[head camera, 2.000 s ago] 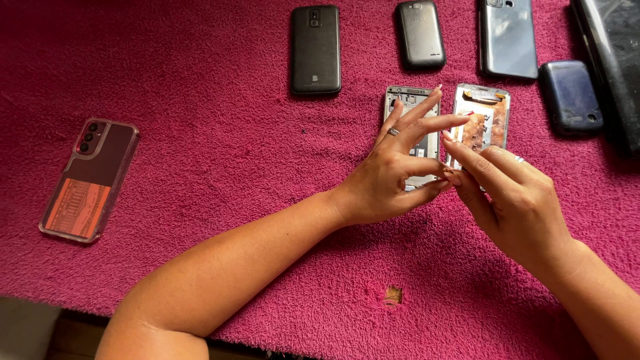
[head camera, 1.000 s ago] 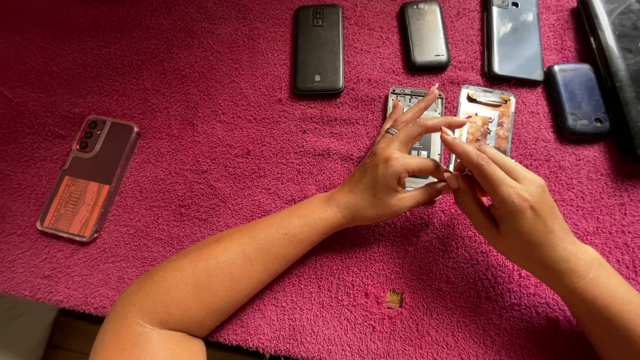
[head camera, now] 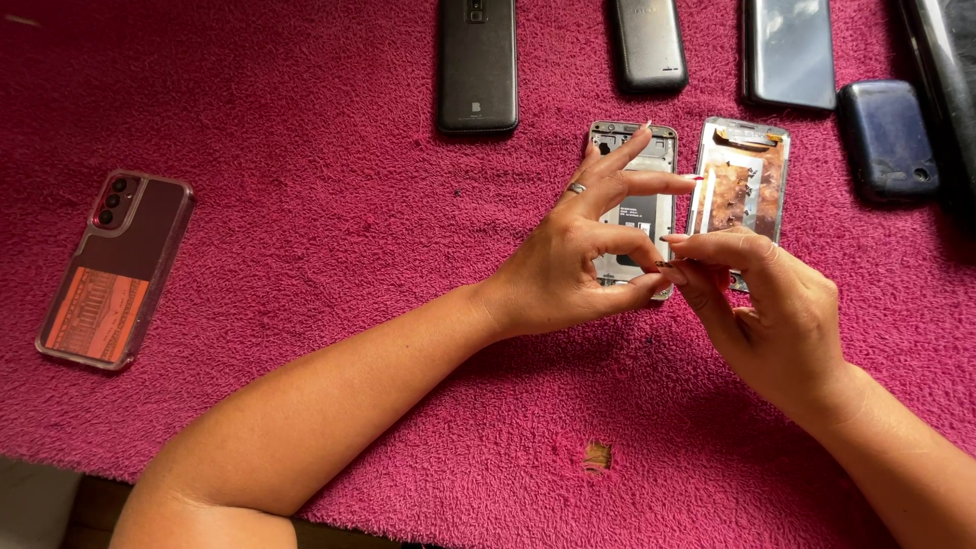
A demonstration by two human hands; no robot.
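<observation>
An opened phone frame with its battery and inner parts showing lies on the pink towel. Right of it lies a detached phone screen panel, its inner side up, with coppery patches and a ribbon cable at its top. My left hand, with a ring on one finger, is over the phone frame, thumb and forefinger tips pinched together, other fingers spread. My right hand is over the panel's lower end, its thumb and forefinger tips meeting those of my left. Whatever may be between the fingertips is too small to make out.
A phone in a clear case lies at the left. Along the back are a black phone, a smaller dark phone, a glossy phone and a dark blue phone. A black object borders the right. The towel has a hole.
</observation>
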